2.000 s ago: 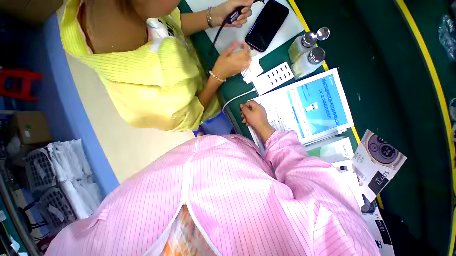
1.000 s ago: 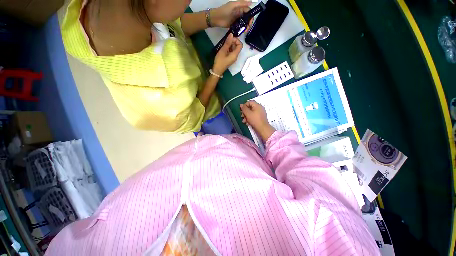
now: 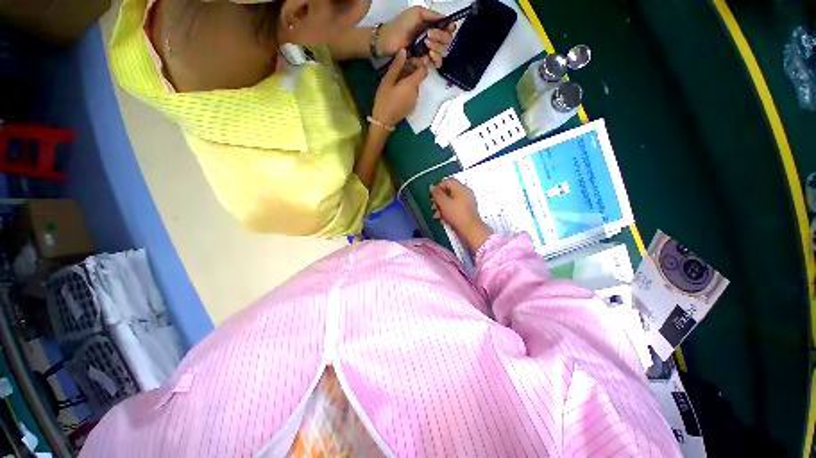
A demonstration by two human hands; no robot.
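Observation:
My right hand (image 3: 458, 206) rests with fingers loosely curled on the left edge of a work instruction sheet (image 3: 568, 192), a white page with a blue printed panel. Nothing shows in it. My left hand is not in view. Beside the sheet lies a white multi-port USB charger (image 3: 488, 139) with a white cable. Beyond it, a seated coworker in yellow holds a small black device (image 3: 419, 46) with a dark strap in both hands. A black smartphone (image 3: 480, 45) lies next to those hands on a white mat (image 3: 526, 45).
Two clear bottles with metal tops (image 3: 552, 106) stand near the bench's yellow edge. A printed box sleeve (image 3: 677, 291) lies at the right, overhanging the dark green surface. Small white cards lie below the sheet. Crates with white material (image 3: 116, 322) and a red stool (image 3: 31, 152) are at the left.
The coworker's head has leaned further into view. The strap device was spread out between the coworker's hands and is now held closer, partly covered by fingers. My right hand has not moved.

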